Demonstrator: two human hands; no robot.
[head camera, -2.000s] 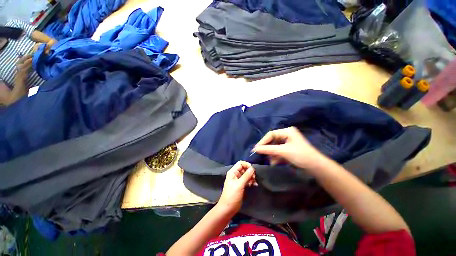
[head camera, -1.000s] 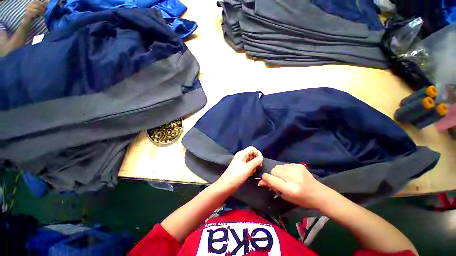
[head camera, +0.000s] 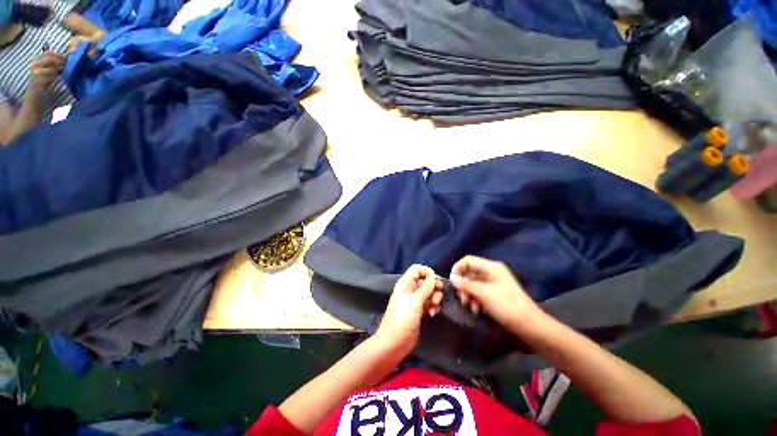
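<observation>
A grey garment with navy cloth (head camera: 528, 200) lies over the table's near edge in front of me. My left hand (head camera: 411, 300) pinches its grey edge with the fingertips. My right hand (head camera: 481, 285) is close to the right of it, fingers bent and fingertips near the same grey edge. Whether the right fingers grip cloth or a small tool is too small to tell. No fastener can be made out between the hands. A round dish of gold-coloured bits (head camera: 277, 249) stands left of the garment.
A loose navy and grey garment pile (head camera: 170, 170) is at left, a layered grey pile (head camera: 503, 72) at the back. Dark thread cones (head camera: 700, 169) and plastic bags (head camera: 673, 77) are at right. Another person's hand (head camera: 47, 68) is by bright blue garments (head camera: 141, 51) on the pale table (head camera: 400, 149).
The thin, light-coloured object seen at my right hand no longer shows. My right hand has moved up and left, close to my left fingertips. The view has shifted slightly.
</observation>
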